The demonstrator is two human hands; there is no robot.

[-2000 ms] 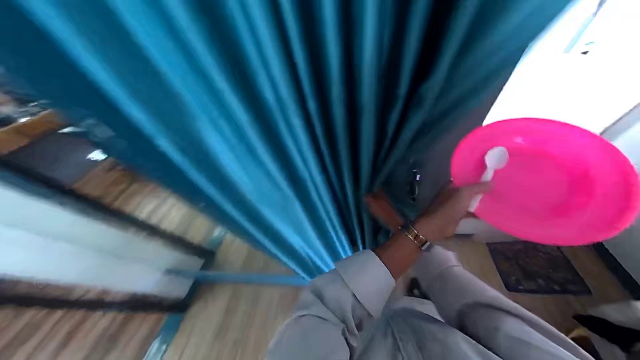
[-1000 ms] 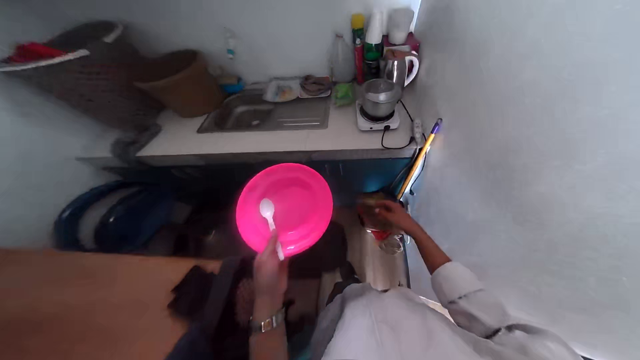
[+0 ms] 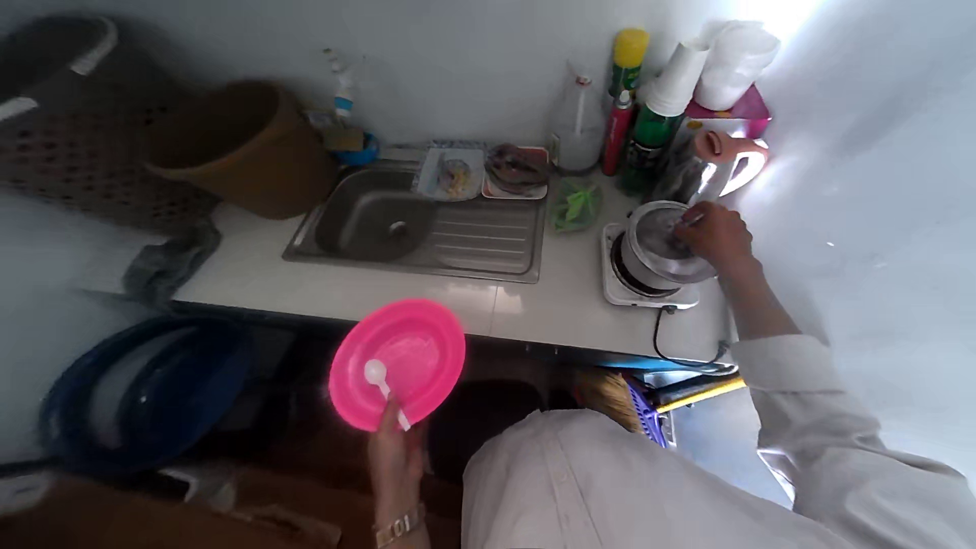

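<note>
My left hand holds a pink plastic plate by its near rim, in front of the counter edge. The thumb pins a white plastic spoon against the plate. On the right, the fingers of my right hand are closed at the lid of a metal pot; whether the lid is raised cannot be told. That pot rests on a white electric hot plate. Behind it stands a steel electric kettle.
A steel sink is set in the counter, with a brown bucket at its left. Bottles, a spray can and stacked cups line the wall. Below are a blue basin and a broom. A cord hangs at the counter's edge.
The view has swung from a blue curtain to the kitchen counter. The pink plate and spoon, near the curtain before, are now before the sink. My right hand has reached up to the pot.
</note>
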